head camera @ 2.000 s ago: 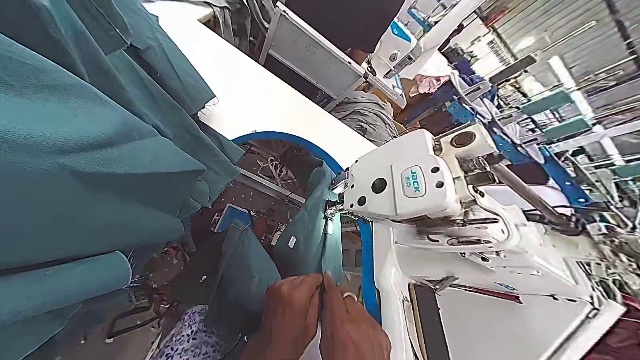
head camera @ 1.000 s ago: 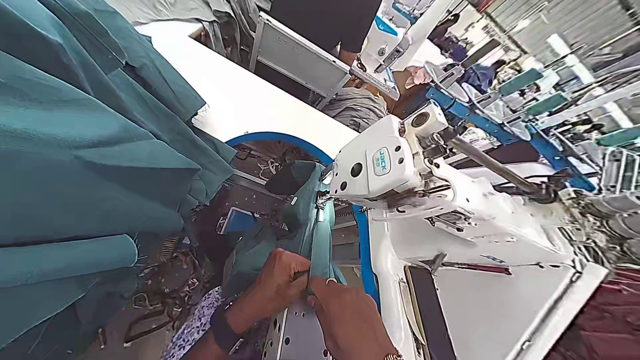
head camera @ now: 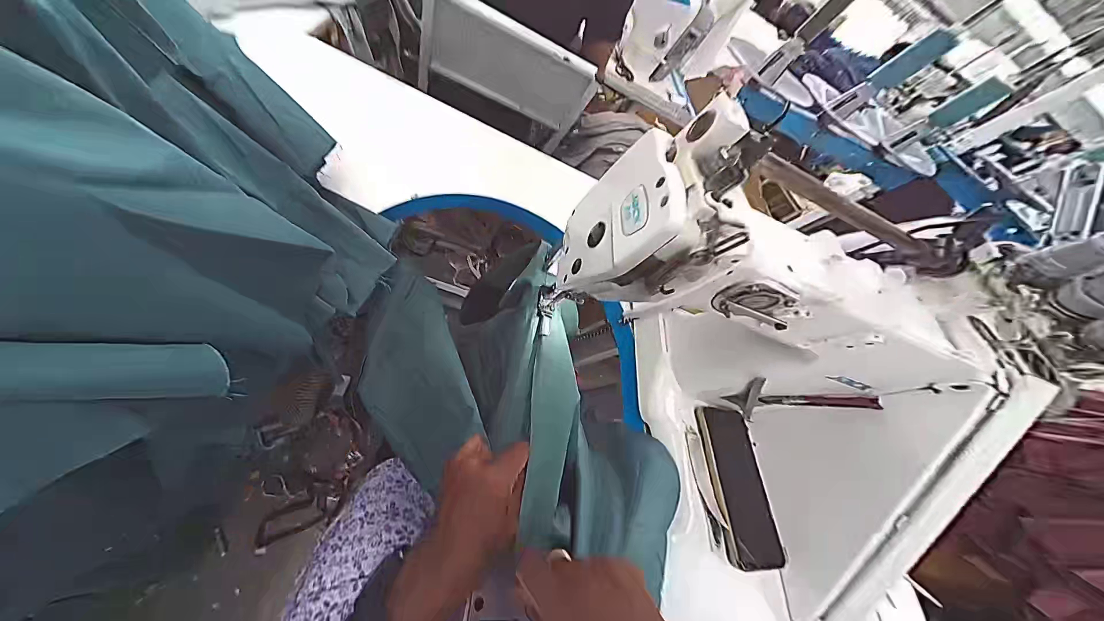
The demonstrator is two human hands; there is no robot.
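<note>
A white Jack industrial sewing machine (head camera: 634, 207) stands right of centre. Teal fabric (head camera: 552, 405) runs from under its presser foot (head camera: 545, 304) down toward me, with a folded strip along it. My left hand (head camera: 483, 487), slightly blurred, grips the fabric at the strip's left edge. Lower down, at the bottom edge of the view, my right hand (head camera: 586, 586) is closed on the lower part of the same fabric; a ring shows on one finger. The right fingertips are partly hidden.
A large pile of teal fabric (head camera: 155, 224) hangs at left, over part of a white table (head camera: 414, 129). A blue-rimmed cutout (head camera: 470, 203) lies behind the presser foot. On the machine bed, a dark phone-like object (head camera: 740, 487) lies near scissors-like tool. Maroon fabric (head camera: 1018, 526) is at lower right.
My right hand has moved down, away from the presser foot, and now sits lower than my left. The fabric between hands and machine spreads wider than a second ago.
</note>
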